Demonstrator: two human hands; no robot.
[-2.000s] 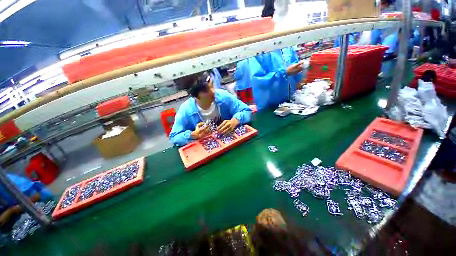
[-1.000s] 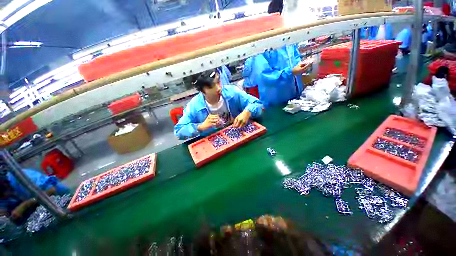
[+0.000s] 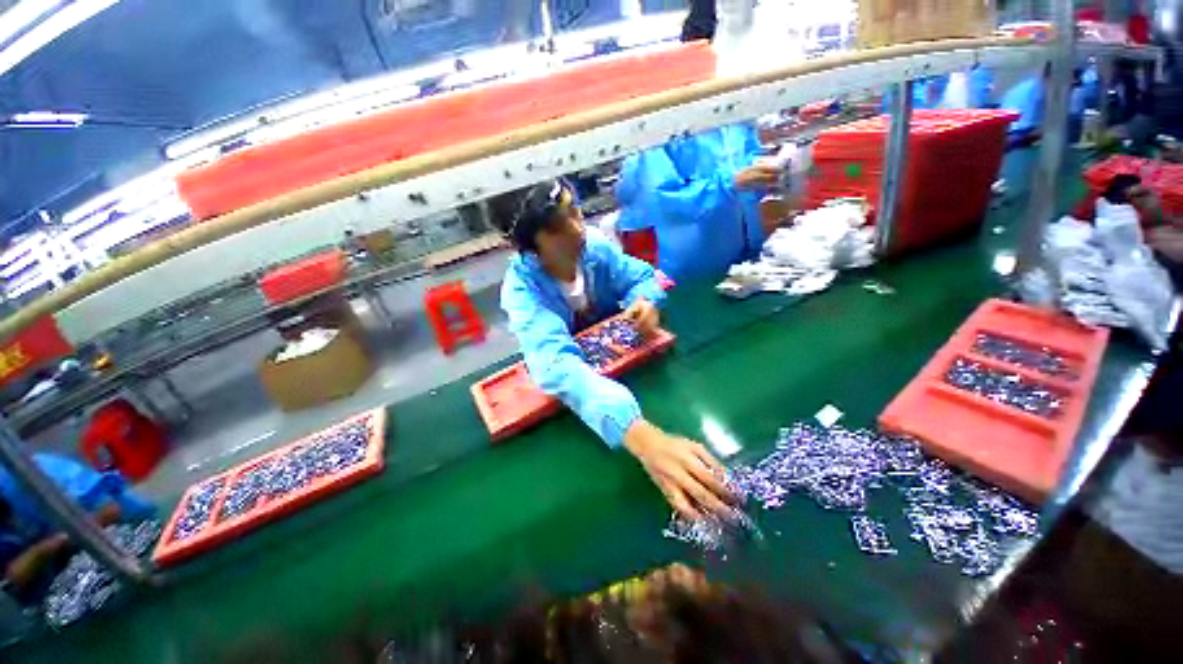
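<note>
A loose pile of small silver metal parts [image 3: 837,464] lies on the green belt [image 3: 519,519] in front of me. A small white tag [image 3: 828,415] lies at its far edge. A yellow tray edge [image 3: 633,586] shows blurred at the bottom. Beside it is a blurred skin-toned shape, seemingly my right hand [image 3: 677,581], mostly cut off and darkened; its fingers and any hold cannot be made out. My left hand is not discernible. Opposite, a worker's hand [image 3: 688,477] rests over parts at the pile's left end.
The opposite worker's orange-red tray [image 3: 519,402] holds parts. More trays stand at left [image 3: 288,477] and right [image 3: 979,448]. White crumpled bags [image 3: 804,253] and stacked red crates [image 3: 941,175] are at the far side. A metal post [image 3: 1048,169] rises at right.
The opposite worker has stretched an arm from the tray across the belt to the pile's left end. The small separate cluster no longer shows in its earlier place. The view has shifted slightly.
</note>
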